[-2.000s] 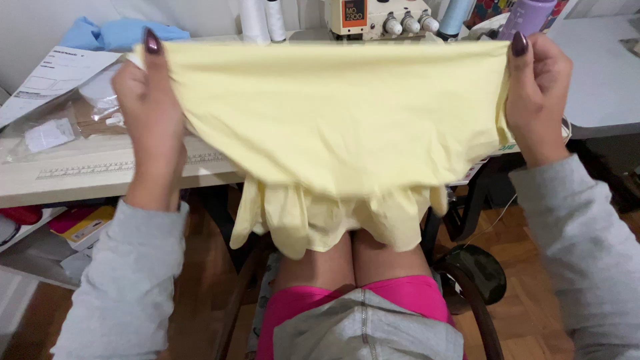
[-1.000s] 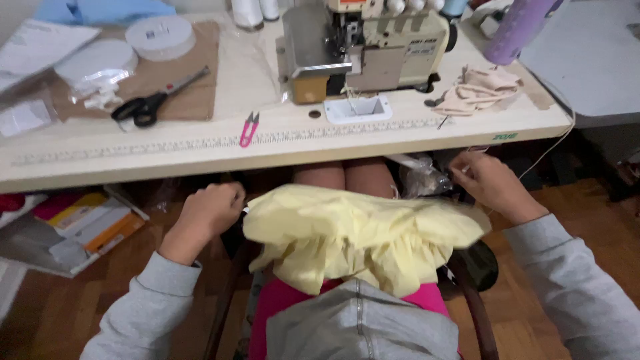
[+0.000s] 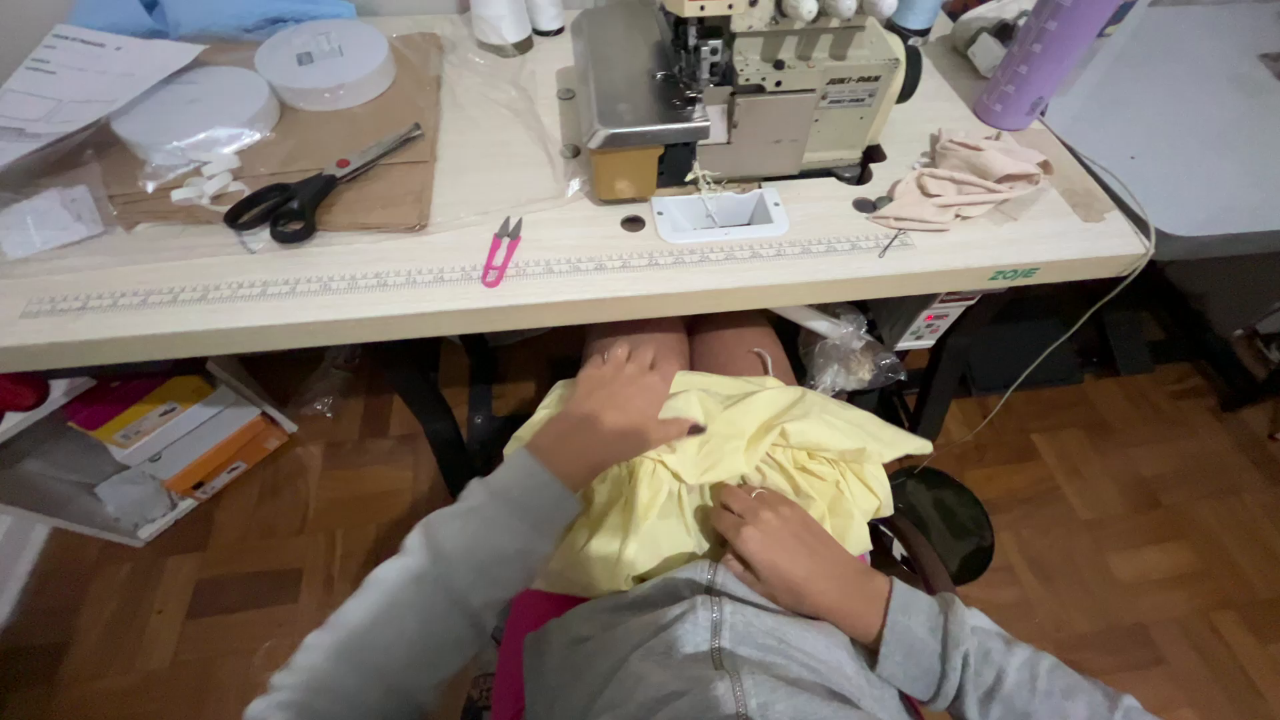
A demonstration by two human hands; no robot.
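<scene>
A pale yellow gathered fabric piece (image 3: 720, 430) lies bunched across my lap, below the table's front edge. My left hand (image 3: 620, 410) rests on its upper left part, palm down, thumb pointing right. Lower down, near the hem of my grey top, my right hand (image 3: 775, 545) lies on the ruffled part with bent fingers; whether it pinches the cloth I cannot tell. On the table stands an overlock sewing machine (image 3: 770, 100). Pink thread snips (image 3: 502, 252) lie in front of it to the left, beside black-handled scissors (image 3: 310, 188) on brown paper.
A printed measuring scale (image 3: 460, 275) runs along the table's front. Two white rolls (image 3: 325, 63) sit at the left, beige cloth (image 3: 965, 180) and a purple bottle (image 3: 1045, 60) at the right. A shelf with boxes (image 3: 190, 440) stands below left; a cord (image 3: 1080, 310) hangs right.
The yellow fabric was held up stretched between both hands two seconds ago; now it lies on my lap. Both hands have come inward onto it since one second ago.
</scene>
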